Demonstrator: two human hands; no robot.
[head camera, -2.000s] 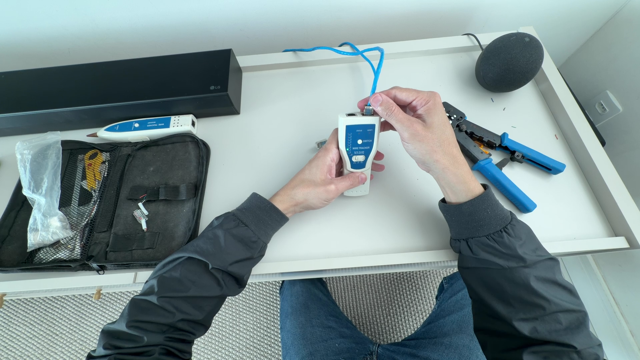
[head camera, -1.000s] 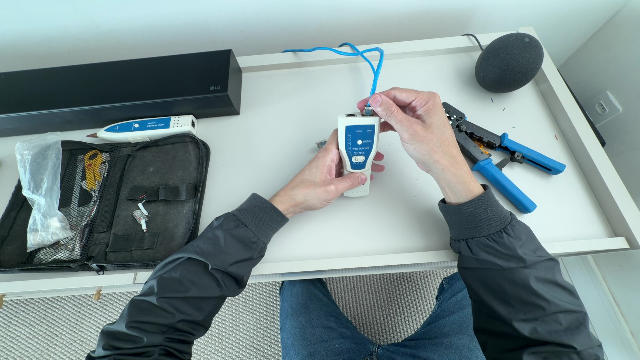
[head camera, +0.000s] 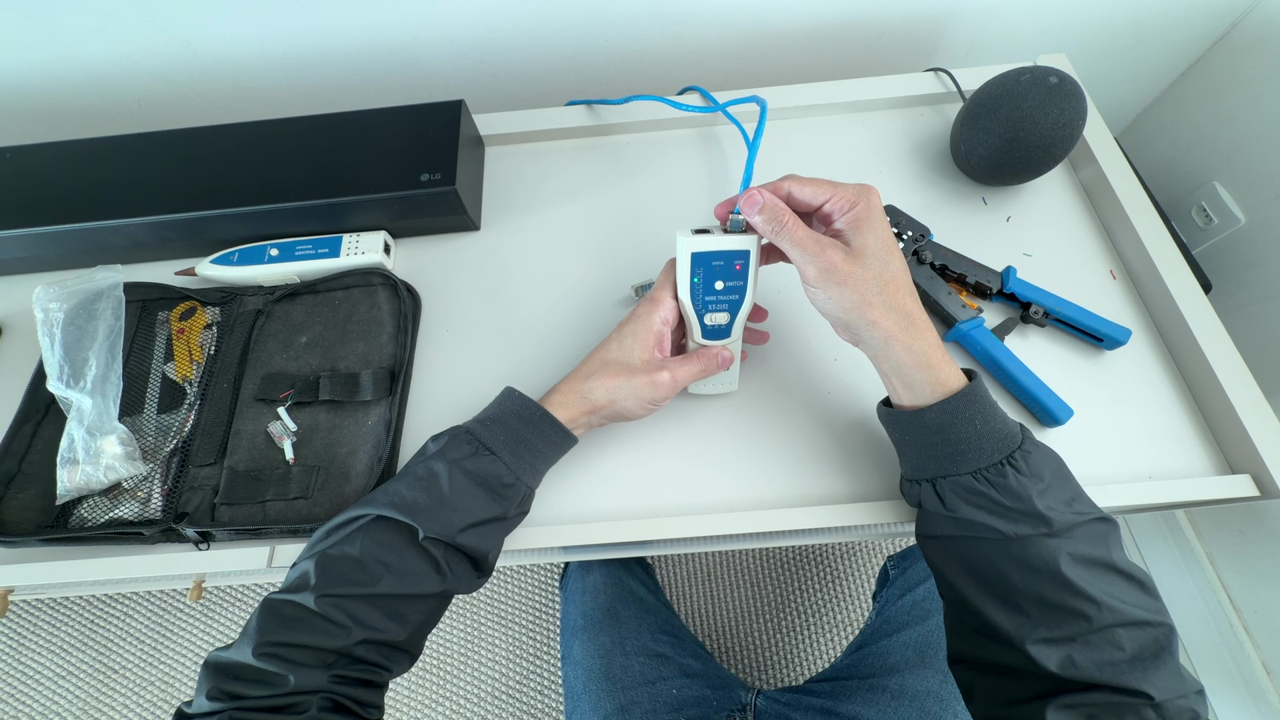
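My left hand (head camera: 650, 355) is closed around a white and blue wire tracker unit (head camera: 717, 310), its thumb across the lower front. Small red and green lights glow on the unit's face. At the unit's top edge, my right hand (head camera: 825, 250) pinches the RJ45 plug (head camera: 736, 222) of a blue network cable (head camera: 757, 135); the plug sits at the top right port, and whether it is fully seated cannot be told. From there the cable loops up over the desk's back edge. Another connector (head camera: 642, 289) shows just left of the unit, partly hidden behind my left hand.
Right of my hands lies a blue-handled crimping tool (head camera: 985, 300), below a dark round speaker (head camera: 1018, 125). At left are a black soundbar (head camera: 230, 175), a wire tracker probe (head camera: 300, 258) and an open black tool case (head camera: 320, 430) with a plastic bag (head camera: 85, 400) and loose connectors (head camera: 284, 433).
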